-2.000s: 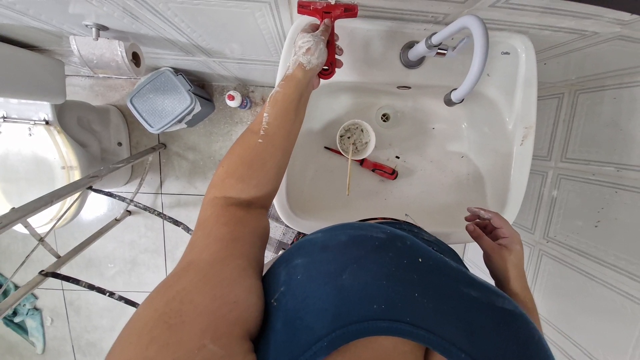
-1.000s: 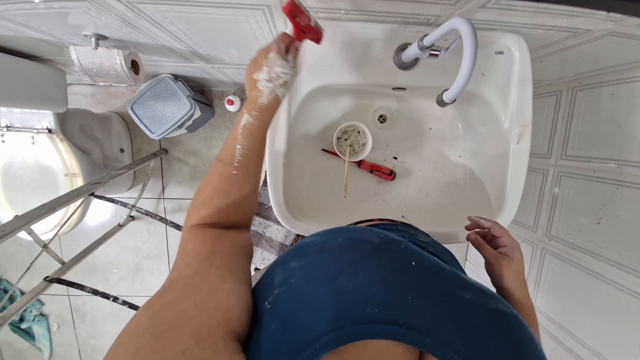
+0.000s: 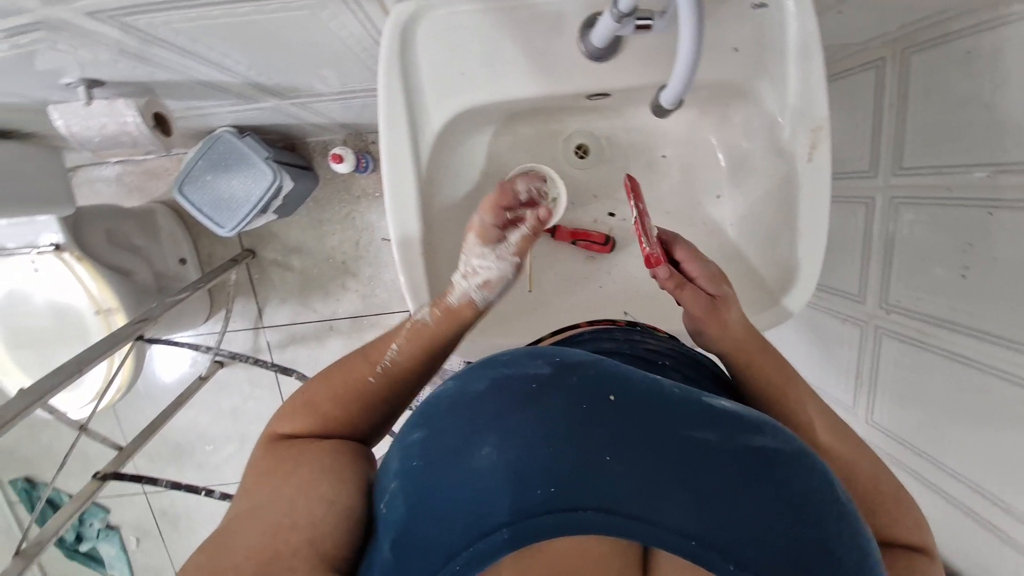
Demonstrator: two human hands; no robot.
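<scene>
My left hand (image 3: 508,224), smeared with white paste on the fingers, palm side and wrist, is over the left part of a small white cup (image 3: 561,190) in the sink. Its fingers overlap the cup's opening, and whether they grip anything is unclear. A thin wooden stick (image 3: 530,274) shows below the hand. My right hand (image 3: 694,284) holds a red plastic tool (image 3: 642,224), seen edge-on with white paste on it, above the basin's right half. Between the hands a red-handled tool (image 3: 584,239) lies in the white sink (image 3: 744,248), its far end hidden by the cup and hand.
A white curved faucet (image 3: 684,56) stands at the sink's back. To the left are a grey lidded bin (image 3: 232,180), a small bottle (image 3: 344,160), a toilet (image 3: 152,264), a toilet paper roll (image 3: 112,124), a metal frame with legs (image 3: 136,320) and a teal cloth (image 3: 80,528). Tiled wall borders the right.
The red plastic tool, earlier in my left hand near the sink's back left, is now in my right hand. My left hand has come down to the cup; my right hand has moved over the basin.
</scene>
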